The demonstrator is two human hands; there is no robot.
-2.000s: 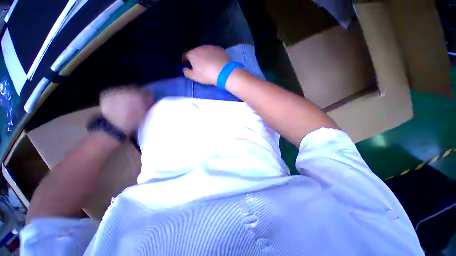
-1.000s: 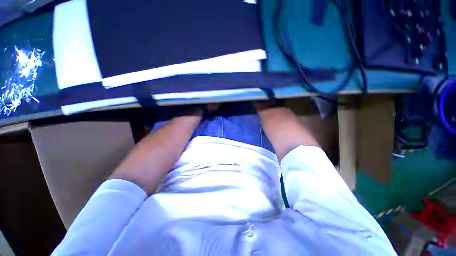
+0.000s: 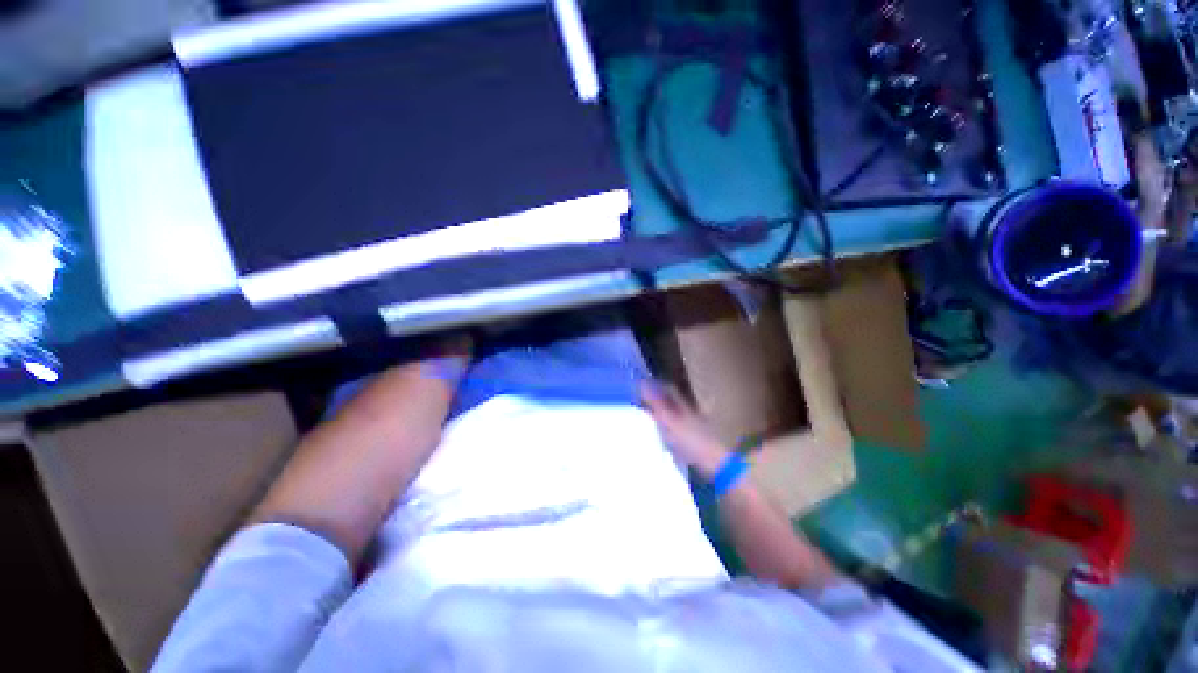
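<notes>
The black board with white edges (image 3: 407, 145) lies on the green-matted bench, with neither hand on it. My left forearm reaches to the bench's front edge. Only a small part of my left hand (image 3: 453, 355) shows there, and its fingers are hidden in the dark below the edge. My right hand (image 3: 674, 423), with a blue band at the wrist, is low at the right side of my lap, below the bench edge. It is blurred, and I see no object in it.
A glittering pile (image 3: 29, 270) lies at the far left. Black cables (image 3: 657, 164) loop right of the board, beside a dark tray (image 3: 841, 112) of small shiny parts. A blue round tub (image 3: 1067, 250) is at the bench's right. Open cardboard cartons (image 3: 171, 493) stand below the edge.
The view has turned and now shows more of the right side. My right hand has come out from under the bench edge, beside my lap. My left hand remains mostly hidden.
</notes>
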